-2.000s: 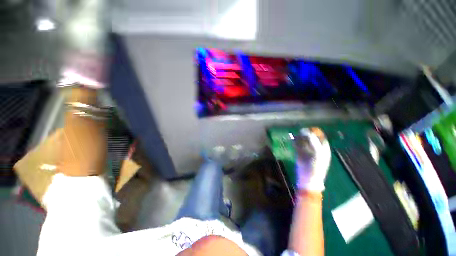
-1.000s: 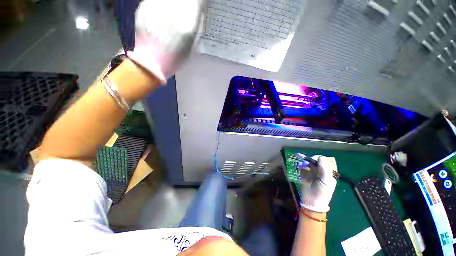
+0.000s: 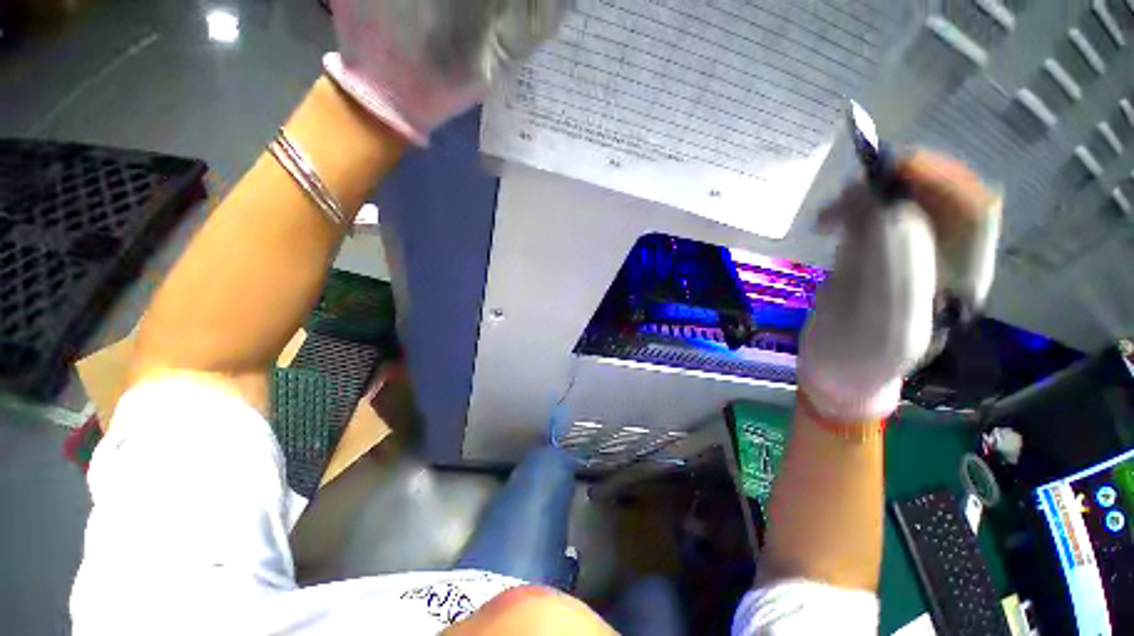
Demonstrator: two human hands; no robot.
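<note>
A large white printed form (image 3: pixel 659 124) with ruled rows lies against the grey machine casing at the top centre. My left hand (image 3: pixel 429 56), in a white glove with a pink cuff, is at the form's upper left. It is blurred and cut off by the top edge, and its fingers are unclear. My right hand (image 3: pixel 895 273), gloved with some fingertips bare, is raised at the form's lower right. It holds a slim dark pen or marker (image 3: pixel 867 137) with a pale tip pointing up. A green circuit board (image 3: pixel 756 454) lies on the desk's left corner, partly behind my right arm.
The machine window (image 3: pixel 696 298) glows pink and blue below the form. A black keyboard (image 3: pixel 948 559), a tape-like ring (image 3: pixel 979 477) and a lit monitor (image 3: pixel 1088 540) are at lower right. A black ridged rack (image 3: pixel 87 249) and a green board in a dark rack (image 3: pixel 317 404) are at left.
My right hand has risen from the board on the desk to the form, with the pen or marker. My left hand has moved up and right from the left side to the form's upper left.
</note>
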